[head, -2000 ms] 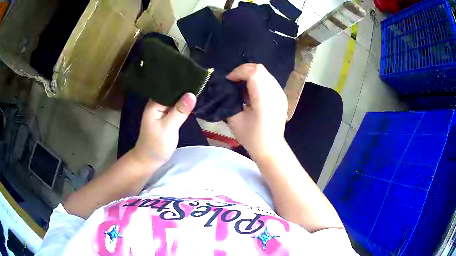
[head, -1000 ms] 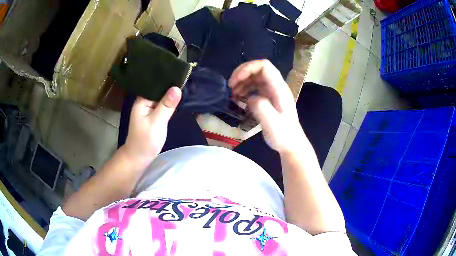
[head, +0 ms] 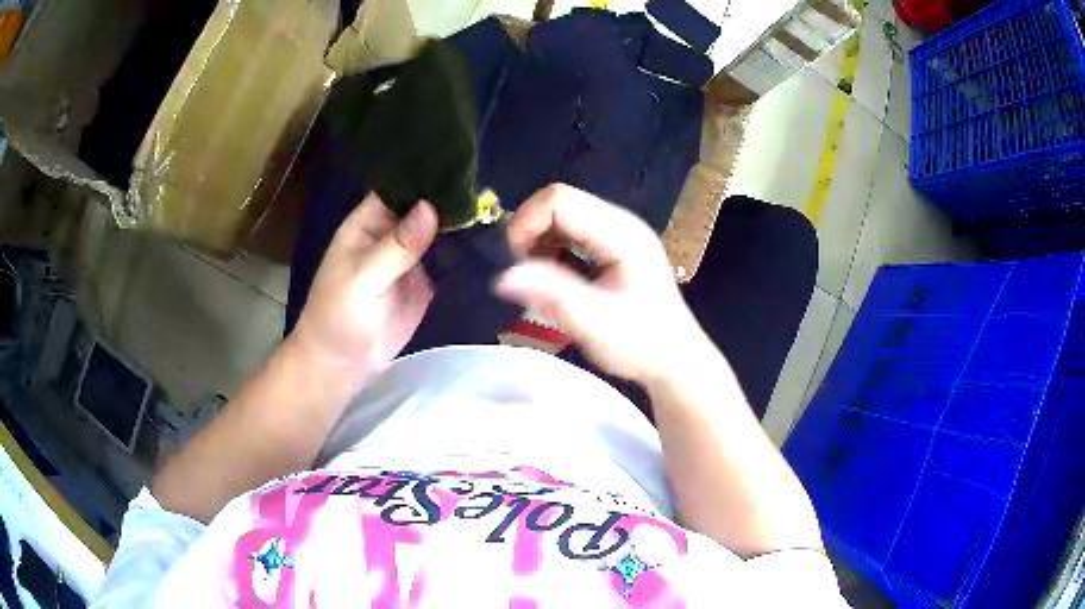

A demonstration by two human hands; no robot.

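A dark olive-green pouch (head: 416, 129) is above my lap, left of centre, tilted up. A small gold glint and a pale line show at its mouth. My left hand (head: 371, 276) holds the pouch by its lower edge, thumb on top. Dark lining cloth (head: 474, 259) hangs at the mouth between my hands. My right hand (head: 595, 271) is beside the mouth, blurred, with its fingers bent at the dark cloth. Whether it grips the cloth cannot be told.
Flat black pieces (head: 583, 113) are heaped in a low carton (head: 710, 190) in front of my knees. A large torn carton (head: 238, 107) stands at the left. Blue plastic crates (head: 940, 416) stand at the right. Yellow tape (head: 829, 149) marks the tiled floor.
The pouch has turned more upright and moved right, and its gold glint now shows at the mouth. The lining is less spread out. My right hand has moved slightly left and down.
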